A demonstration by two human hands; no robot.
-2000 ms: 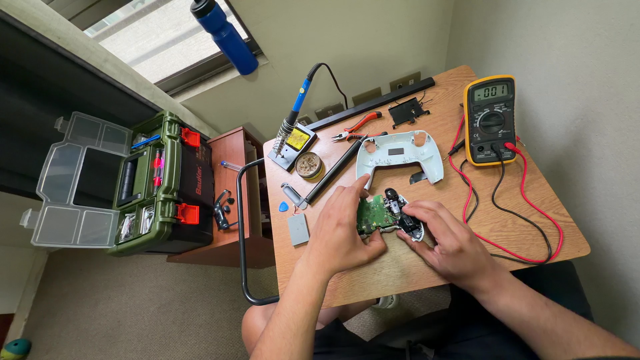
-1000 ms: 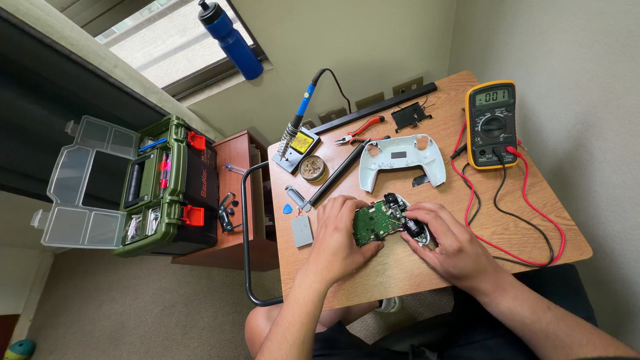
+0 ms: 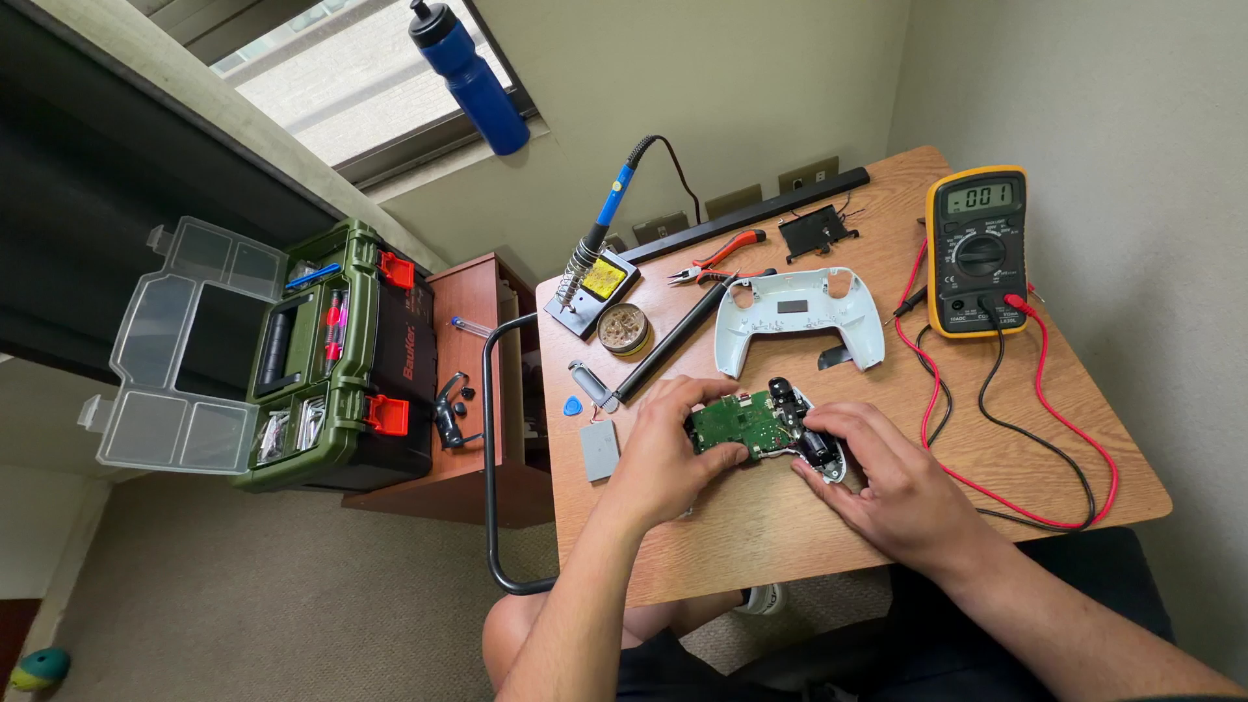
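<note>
My left hand [image 3: 673, 448] grips the left end of an opened game controller's green circuit board [image 3: 736, 423]. My right hand [image 3: 892, 478] holds the controller's other end, where black rumble motor parts and a white shell edge [image 3: 836, 466] show. Just beyond lies the detached white controller back shell [image 3: 795, 310]. A grey battery pack [image 3: 600, 450] rests to the left of my left hand, with a blue pick [image 3: 572, 406] and a small metal-ended part [image 3: 592, 382] above it. My fingers hide both ends of the held assembly.
Behind are a soldering iron [image 3: 610, 203] in its stand, a round tin [image 3: 624, 329], red-handled pliers [image 3: 720, 255], a black bar [image 3: 677, 338] and a black plastic frame [image 3: 817, 232]. A yellow multimeter [image 3: 978, 252] with looping leads stands right. An open green toolbox [image 3: 327, 390] is left, beyond a black tubular frame [image 3: 493, 468].
Two seconds ago my left fingers reached over the board's upper edge beside the white shell; now they hold its left end and more of the board shows. The view has shifted slightly.
</note>
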